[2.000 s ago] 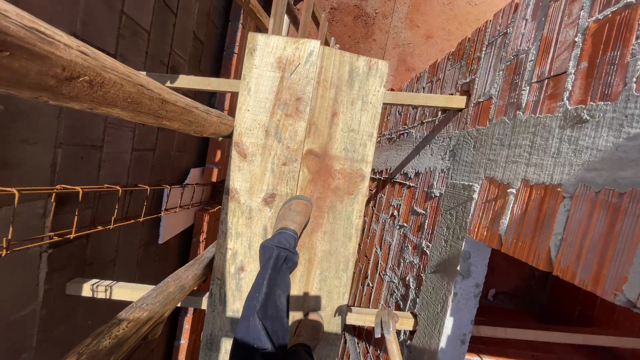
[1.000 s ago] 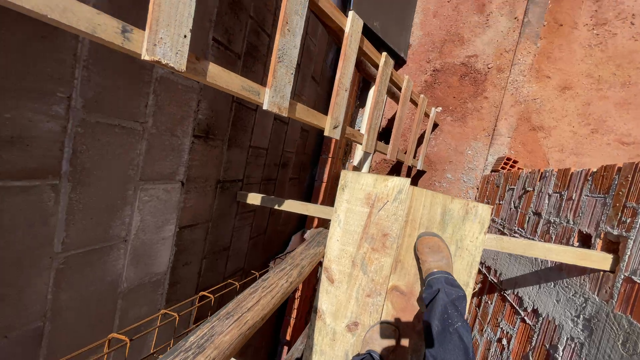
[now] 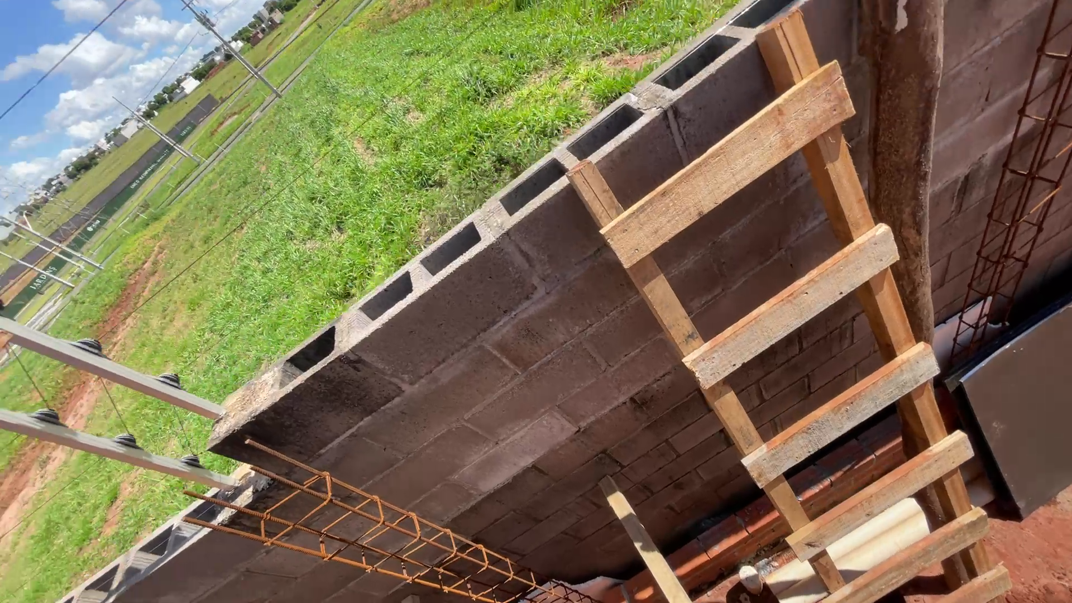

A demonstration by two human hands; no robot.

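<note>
Neither my left hand nor my right hand shows in the head view, so what they hold cannot be told. A wooden ladder (image 3: 791, 301) with plank rungs stands at the right, tilted in the view, its upper end near the top of a concrete block wall (image 3: 502, 343). A thick wooden pole (image 3: 903, 167) is just right of the ladder. A rusty rebar cage (image 3: 377, 528) extends across the lower left, in front of the wall.
Electric fence brackets (image 3: 109, 368) project at the left. Another rebar cage (image 3: 1013, 184) is at the far right, above a dark panel (image 3: 1022, 402). A narrow wooden board (image 3: 643, 540) juts up at the bottom. Grass (image 3: 402, 151) lies beyond the wall.
The view has swung from the plank platform and the booted feet to the block wall. The ladder, at the top a second ago, now fills the right side.
</note>
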